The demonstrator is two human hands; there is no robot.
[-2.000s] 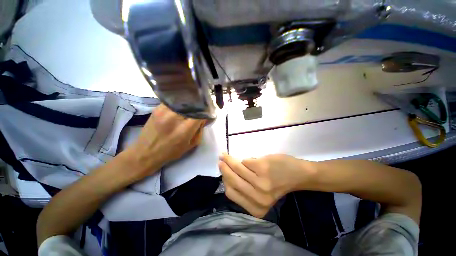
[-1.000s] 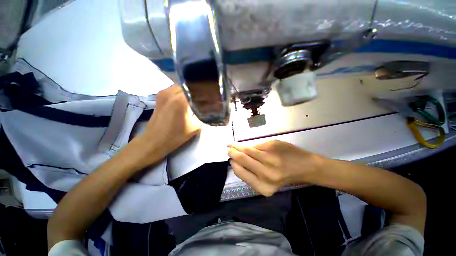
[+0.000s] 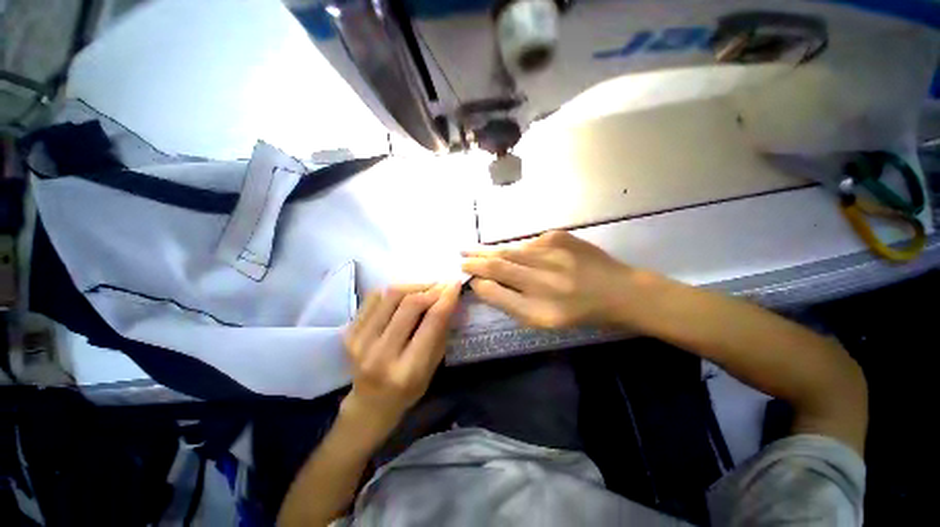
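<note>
The garment panel (image 3: 222, 345), white with black strips and edges, lies on the machine table left of and in front of the needle. A small pale facing piece (image 3: 260, 211) with a stitched outline lies on it. My left hand (image 3: 400, 335) pinches the seam edge (image 3: 466, 282) at the table's front edge. My right hand (image 3: 546, 280) pinches the same edge just to the right, fingertips almost touching the left ones. The presser foot area (image 3: 502, 149) is lit brightly behind my hands; glare hides the needle and whether cloth lies under it.
The sewing machine head (image 3: 629, 46) with blue lettering spans the top. Scissors (image 3: 881, 211) with green and yellow-orange handles lie at the table's right. The marked front edge (image 3: 515, 342) runs below my hands. Black and white cloth (image 3: 737, 412) hangs at lap level.
My left hand has moved from beside the presser foot down to the front edge, next to my right hand. The panel's near part has shifted with it. The machine appears higher in view.
</note>
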